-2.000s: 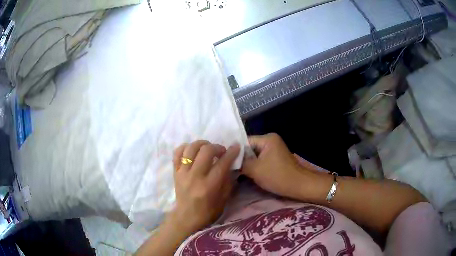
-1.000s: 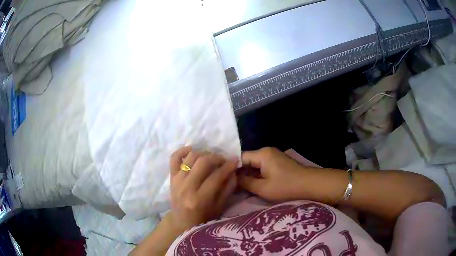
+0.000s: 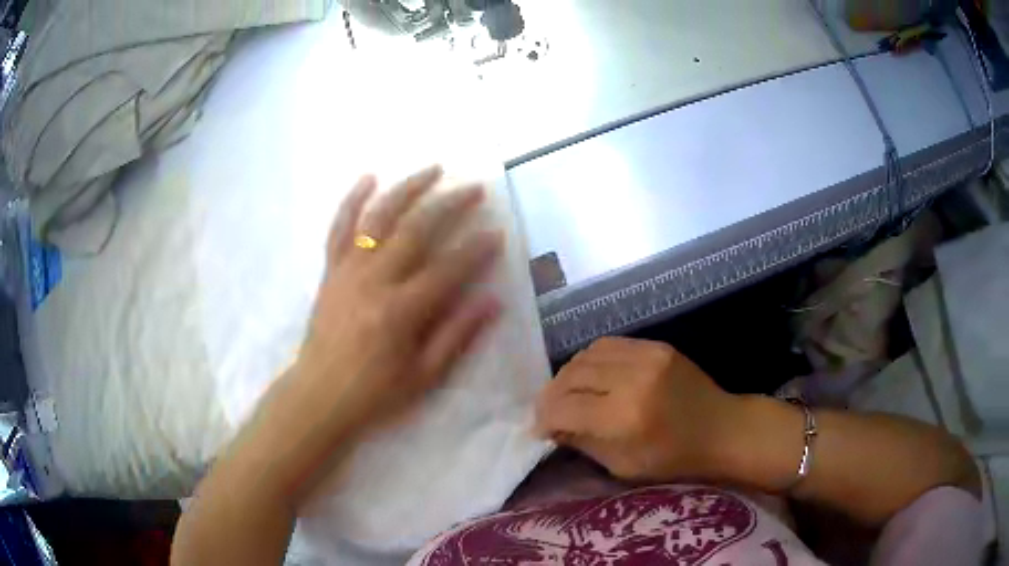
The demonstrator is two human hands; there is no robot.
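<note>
A bright white, faintly quilted cloth piece [image 3: 266, 265] lies over the beige cloth [image 3: 122, 365] and hangs over the table's front edge toward my lap. My left hand [image 3: 404, 282], with a gold ring, lies on the white piece with its fingers spread; it is blurred. My right hand [image 3: 614, 404] pinches the right edge of the white piece near its lower corner, just in front of the table edge. Its fingertips are partly hidden.
Metal machine parts [image 3: 443, 17] show at the top under bright light. A measuring tape [image 3: 686, 276] runs along the table's front edge. Folded beige cloth [image 3: 100, 100] is heaped at upper left. Cut pieces [image 3: 963, 321] lie at right. A small yellow-orange tool [image 3: 913, 42] is at upper right.
My left hand has left the lower corner and moved up onto the white piece, fingers now spread. My right hand stays at the edge. The view has shifted, showing the machine parts.
</note>
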